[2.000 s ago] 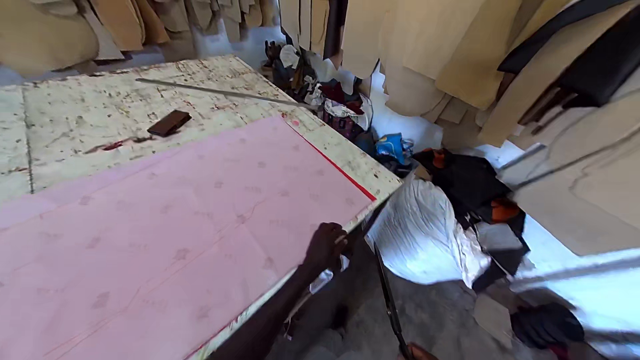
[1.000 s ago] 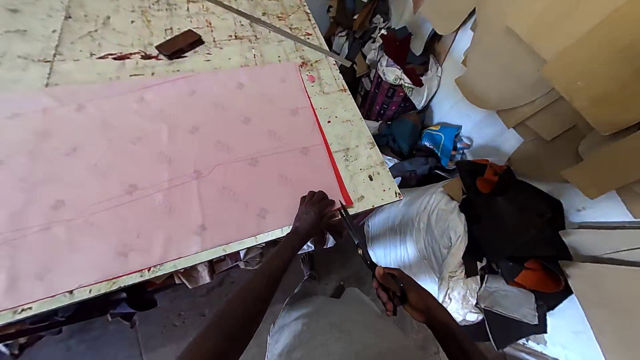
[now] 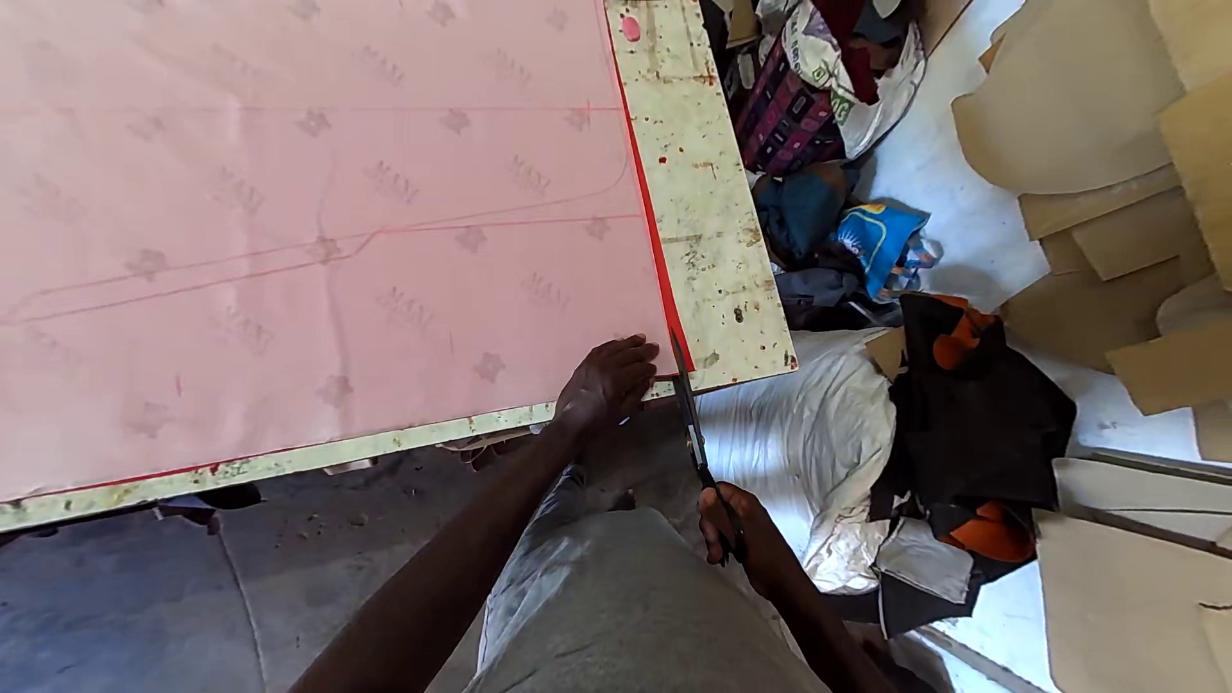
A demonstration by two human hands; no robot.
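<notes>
Pink patterned sheet material [image 3: 433, 289] with drawn lines lies over red fabric [image 3: 654, 241], whose edge shows along the right side and the front. Both rest on a stained worktable [image 3: 712, 202]. My left hand [image 3: 608, 380] lies at the sheet's front edge near the right corner, fingers together; whether it pinches the material is hidden. In my right hand [image 3: 736, 529] are the handles of long dark fabric shears [image 3: 691, 423]. Their blades reach up to the red edge at the corner, close to the fingers of my left hand.
Right of the table stand a white sack [image 3: 799, 423], black and orange cloth [image 3: 982, 414], a blue packet [image 3: 881, 241] and a bag of scraps [image 3: 794, 106]. Cardboard patterns [image 3: 1078, 96] line the right side. The table's front edge [image 3: 385, 443] runs before my body.
The right hand with the shears has come up to the table corner, and the blades now meet the red edge. My left hand stays near that corner. The view has moved closer and lower.
</notes>
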